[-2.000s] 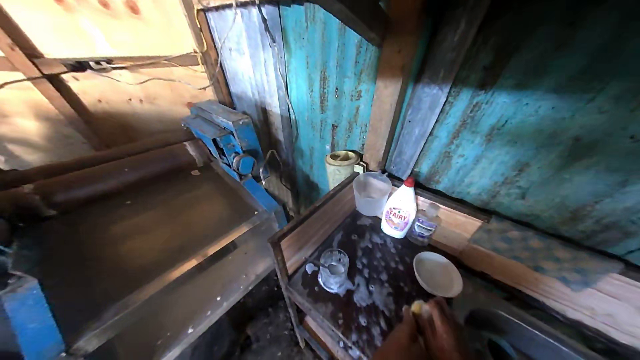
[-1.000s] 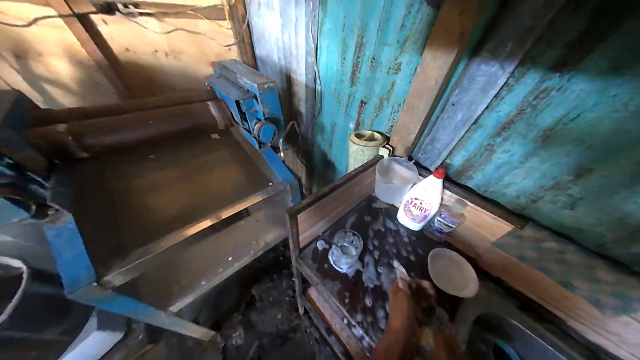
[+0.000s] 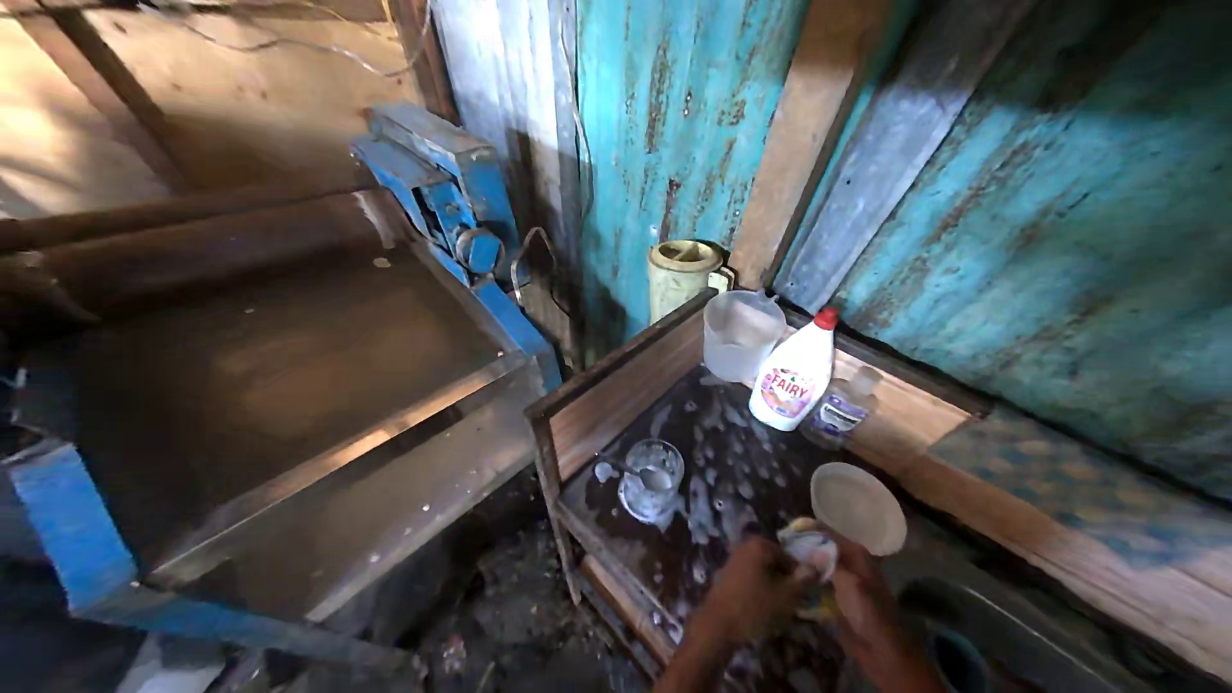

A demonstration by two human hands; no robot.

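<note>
Over the wet, sudsy dark counter point(image 3: 712, 510), my left hand point(image 3: 760, 587) and my right hand point(image 3: 857, 597) meet around a small pale soapy item point(image 3: 810, 551), too blurred to name. Something yellowish, perhaps a sponge, shows beside it between the hands. Just above my right hand lies a white oval bowl point(image 3: 859, 508). To the left of my hands, a clear glass cup point(image 3: 653, 481) with a spoon in it stands amid foam. A white Fairy dish soap bottle point(image 3: 795, 373) with a red cap stands behind, next to a small clear Listerine bottle point(image 3: 841, 409).
A translucent plastic jug point(image 3: 741, 337) stands in the counter's back corner, with a cream pitcher point(image 3: 681, 274) behind the wooden rim. At lower right is a metal sink point(image 3: 1011, 626). A blue-framed machine point(image 3: 462, 192) with a broad tray fills the left. Corrugated metal walls rise behind.
Both hands now show plainly around the small pale item; a second ago they were lower and more blurred together. The cup, bottles and bowl have kept their places on the counter.
</note>
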